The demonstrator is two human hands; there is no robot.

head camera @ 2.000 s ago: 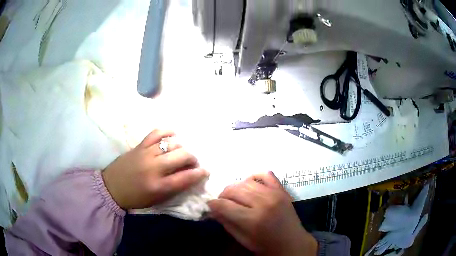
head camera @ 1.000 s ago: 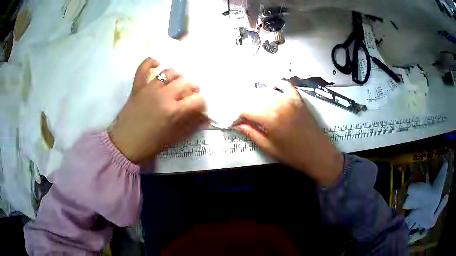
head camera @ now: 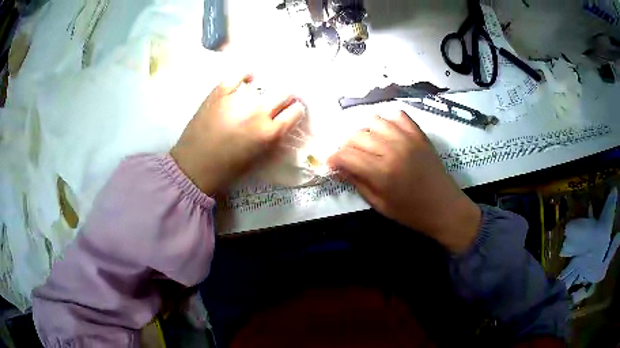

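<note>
A white to cream garment piece lies between my hands near the table's front edge, partly lost in bright glare. My left hand is on its left side, with thumb and fingers closed on the cloth. My right hand pinches its right edge with the fingertips. A large heap of white cloth lies to the left. The presser foot and needle area of the machine is above my hands, and the cloth is in front of it. The cloth under my left palm is hidden.
A grey-blue lamp bar is at the top. Black-handled scissors lie on a printed paper slip at right. A dark scrap and a slim metal tool lie below. A table rule runs along the front edge. A scrap box is lower right.
The view has shifted, showing less of the machine head. My hands have moved from the front edge farther onto the table. The cloth between them now shows spread wider than one second ago.
</note>
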